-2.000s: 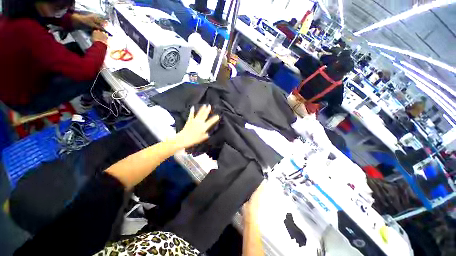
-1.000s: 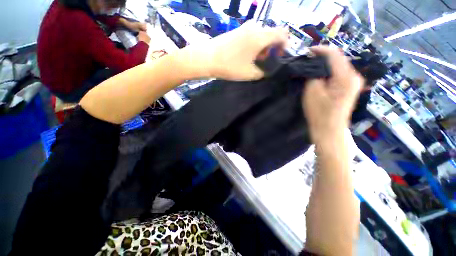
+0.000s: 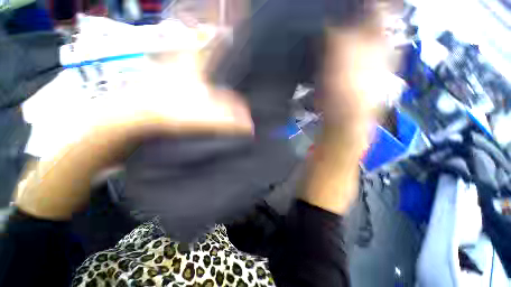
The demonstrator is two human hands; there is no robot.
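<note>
The dark grey garment [image 3: 269,73] is held up in front of me, blurred by motion. It hangs from between my hands down towards my leopard-print lap. My left hand [image 3: 224,106] is blurred at its left side, gripping the cloth; the fingers are partly hidden by it. My right hand [image 3: 353,73] grips the cloth at its upper right, also blurred.
A white machine head with a blue stripe [image 3: 106,60] lies at the upper left on a bright white surface. Dark cloth [image 3: 28,67] is at the far left edge. A blue crate [image 3: 392,140] and dark and white cloths [image 3: 454,224] are at the right.
The view has swung to the right, away from the neighbour in red. The garment is still held up by both hands and now hangs in front of my lap.
</note>
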